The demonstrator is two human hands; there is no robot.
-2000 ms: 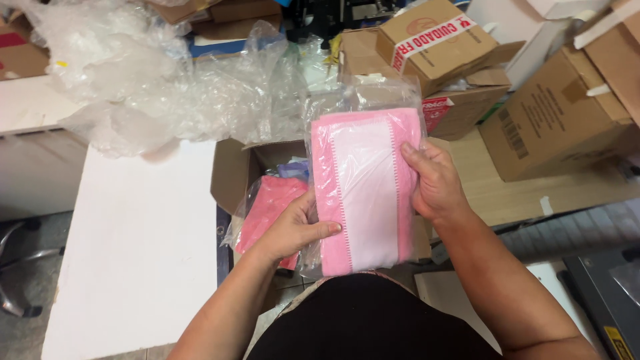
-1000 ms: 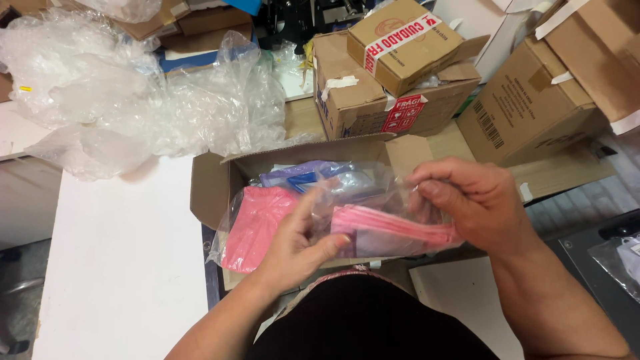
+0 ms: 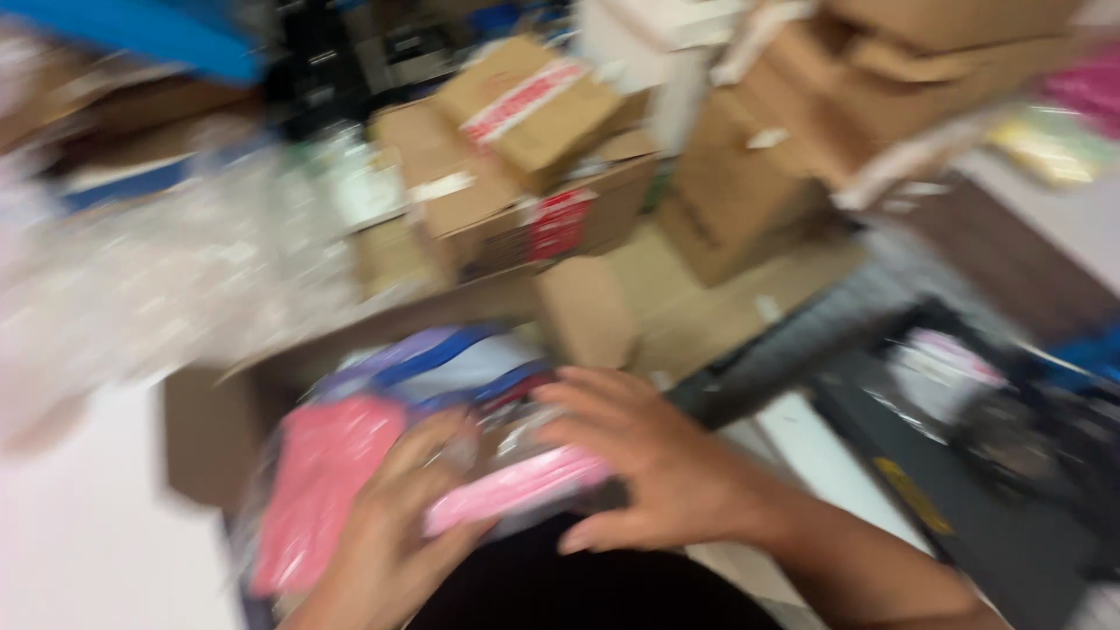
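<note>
In the blurred head view, a folded pink cloth in clear plastic [image 3: 516, 486] stands on edge at the near side of an open cardboard box [image 3: 206, 437]. My left hand [image 3: 411, 499] holds its left end between thumb and fingers. At its right end is my right hand [image 3: 643, 464], fingers spread and thumb apart; the blur hides whether it touches the plastic. Left of my left hand lies a coral-pink bagged cloth [image 3: 324, 490], in the box. Behind both hands, blue, white and purple bagged cloths [image 3: 455, 359] lie in the same box.
Beyond the box stands a carton with a red label [image 3: 490, 227], a smaller taped carton [image 3: 529, 105] on top. Larger cartons [image 3: 744, 184] are at the right back. Crumpled clear plastic [image 3: 201, 254] covers the left back. A dark surface with bagged items [image 3: 945, 385] is at the right.
The pink packet, held up flat in front of me two seconds ago, has been tipped on edge and lowered to the box. My right hand's fingers have spread. The view has swung right.
</note>
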